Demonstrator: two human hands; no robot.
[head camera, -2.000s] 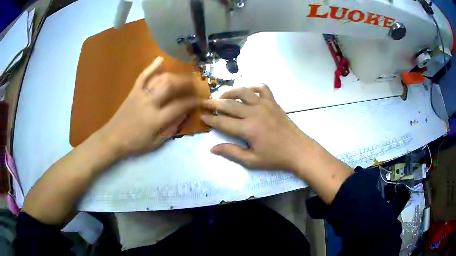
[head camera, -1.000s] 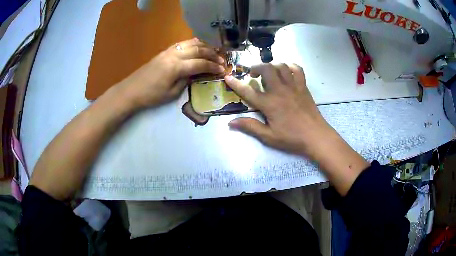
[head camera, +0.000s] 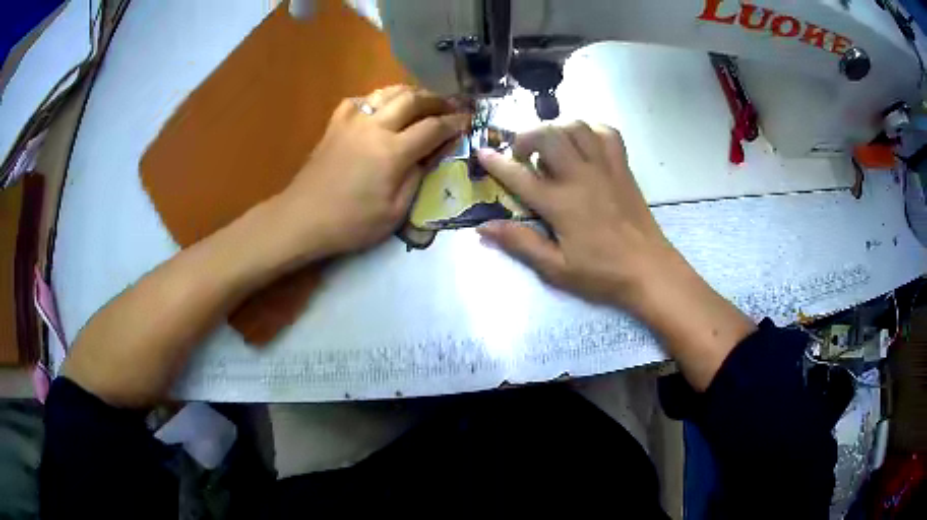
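The brown panel (head camera: 254, 122) lies turned at a slant on the white table, left of the sewing machine head. A corner of it shows below my left forearm. My left hand (head camera: 391, 168) lies over the panel's right part, fingertips bunched beside the presser foot (head camera: 486, 127); it covers the panel edge there. My right hand (head camera: 574, 198) rests just right of the presser foot, index fingertip near the needle area, thumb apart, holding nothing that I can see. The yellow, dark-edged bed cover (head camera: 447, 196) shows between my hands.
The white sewing machine (head camera: 630, 25) spans the top right. A red-handled tool (head camera: 739, 117) lies on its bed. The table's front edge has ruler markings (head camera: 335, 366). A brown stack (head camera: 22, 269) and pink strips (head camera: 43, 310) are at the far left.
The brown panel has turned, so its lower corner now shows below my left forearm, and the bed cover has come into view. The camera view has shifted. Both hands stay near the presser foot.
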